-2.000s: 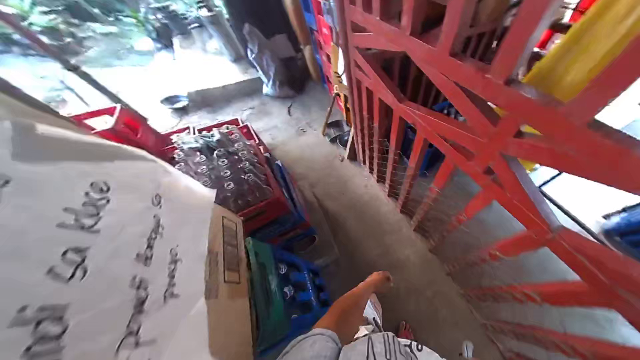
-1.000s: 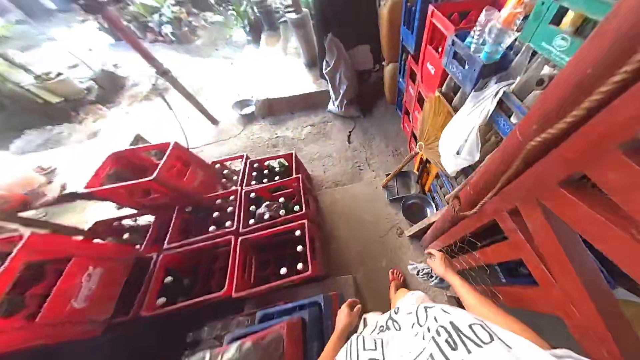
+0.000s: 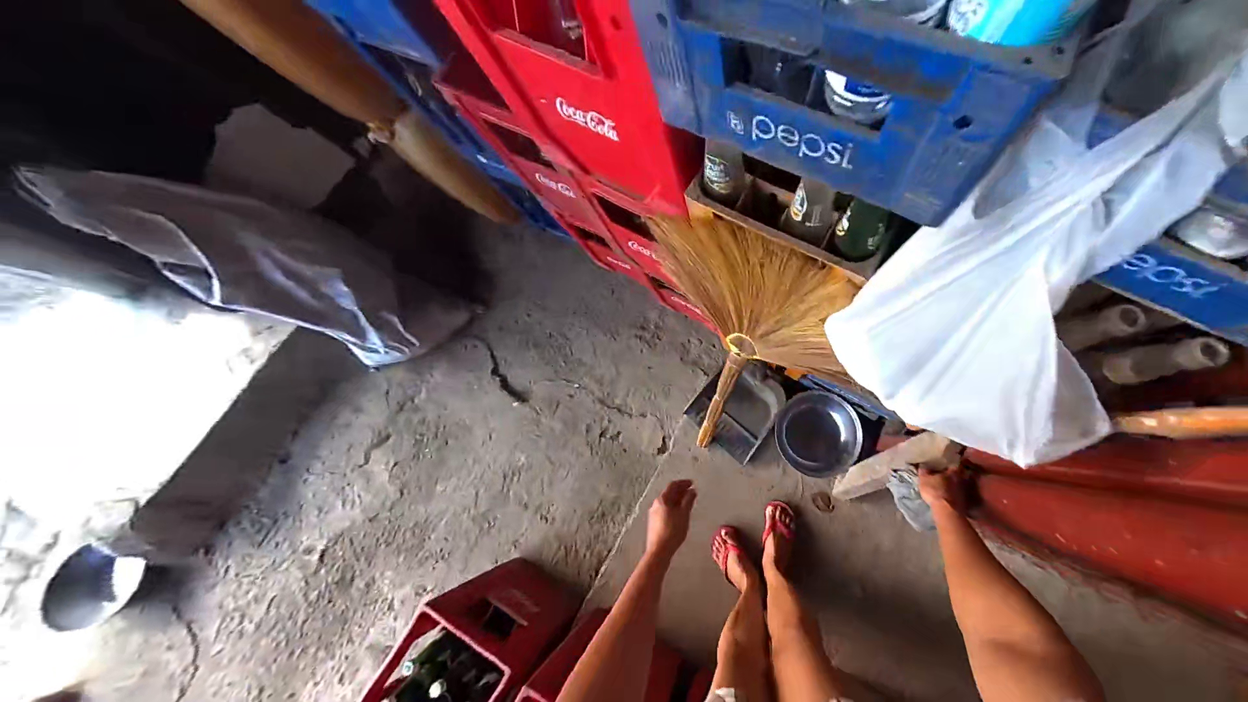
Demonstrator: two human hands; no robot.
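My left hand hangs over the concrete floor with its fingers loosely curled and nothing seen in it. At the right, my right hand is closed on a grey cloth, beside the end of a wooden block and the red barrier. Ahead of my hands a straw broom leans, bristles up, against stacked crates. Its handle crosses a dark dustpan, and a round metal basin lies beside that. A white plastic bag hangs above the basin.
Red Coca-Cola crates and blue Pepsi crates with bottles are stacked ahead. A red crate of bottles sits at lower left. Grey sacking and a metal bowl lie at left. A red barrier runs along the right.
The view has swung to the stacked crates and broom. My left hand, low by my lap one second ago, now reaches forward over the floor. The cloth is still at my right hand.
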